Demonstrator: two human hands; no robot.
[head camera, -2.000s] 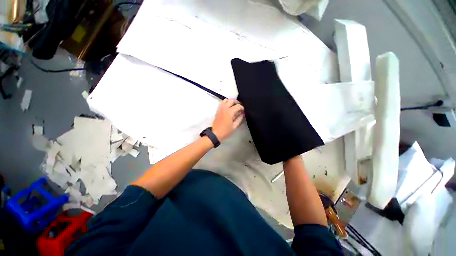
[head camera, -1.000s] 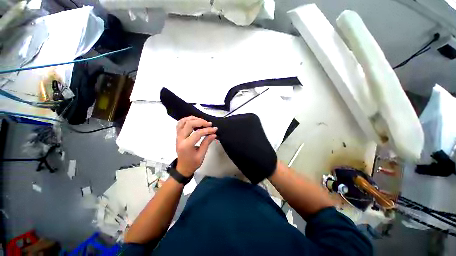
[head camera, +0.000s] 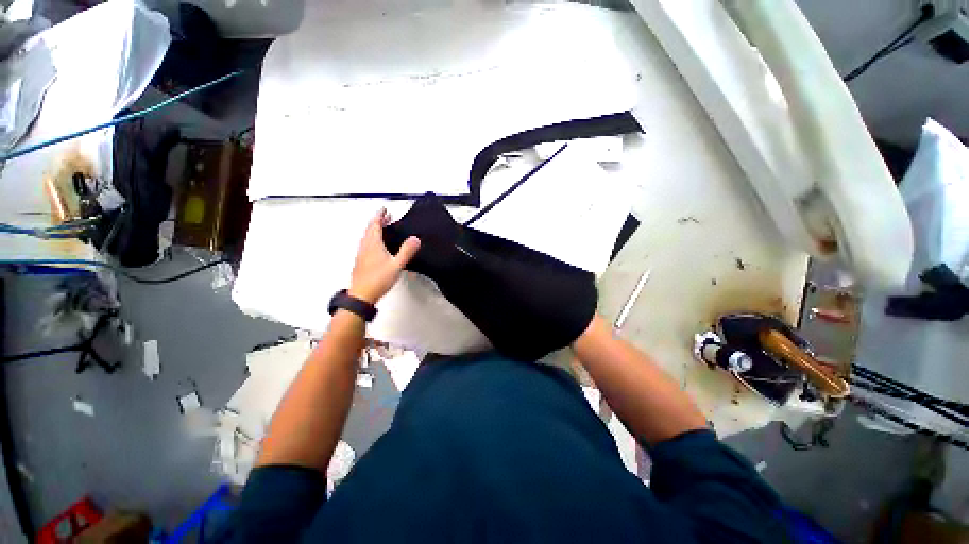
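Note:
A black cut panel (head camera: 510, 287) is held up over the front edge of the table. My left hand (head camera: 383, 255) holds its left end between thumb and fingers. My right hand is hidden under the panel's right end; only the wrist and forearm show. Large white paper patterns (head camera: 361, 117) lie on the table beyond. A curved narrow black strip (head camera: 553, 132) and a thin black line of cloth show between and along the papers. A small black piece (head camera: 627, 234) sticks out at the right edge of the paper.
A slim white strip (head camera: 633, 299) lies right of the panel. The steam iron (head camera: 792, 356) stands at the right by brown scorch stains. Long white padded arms (head camera: 818, 138) are at the upper right. Paper offcuts (head camera: 278, 383) and a cardboard box (head camera: 213, 197) are on the floor at left.
The panel went from hanging on my right arm to being held by both hands, and its left end is now less stretched out. The view has turned, uncovering the curved black strip.

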